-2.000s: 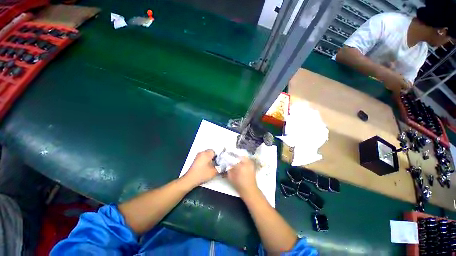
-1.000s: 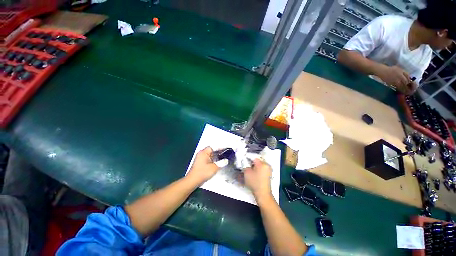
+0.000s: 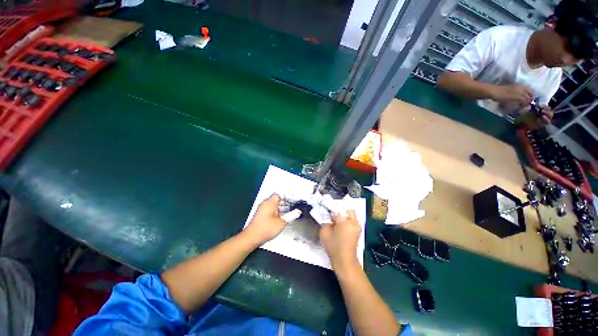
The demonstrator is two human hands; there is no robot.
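Note:
My left hand [image 3: 266, 220] holds a small dark piece [image 3: 300, 207] in its fingertips above the white paper sheet [image 3: 271, 186]. The piece is blurred and partly hidden by the fingers. My right hand [image 3: 341, 237] holds a crumpled white wiping cloth [image 3: 322, 209] close to the right side of the piece. Whether cloth and piece touch is hard to tell. Grey smudges mark the sheet between the hands. Waiting black pieces with shiny rims [image 3: 400, 254] lie right of the sheet, and a single one [image 3: 424, 300] lies nearer me.
A grey metal post [image 3: 367, 108] rises at the sheet's top edge. Beside it are an orange-red box [image 3: 364, 151] and a white tissue heap [image 3: 405, 184]. A black cube holder [image 3: 499, 210] stands on the brown board. Red trays [image 3: 46, 85] are far left and right. A person sits at upper right.
The cloth was bunched between both hands; then the dark piece showed in my left hand. The hands have since shifted only slightly. The other person's hands have risen and the head has bent down.

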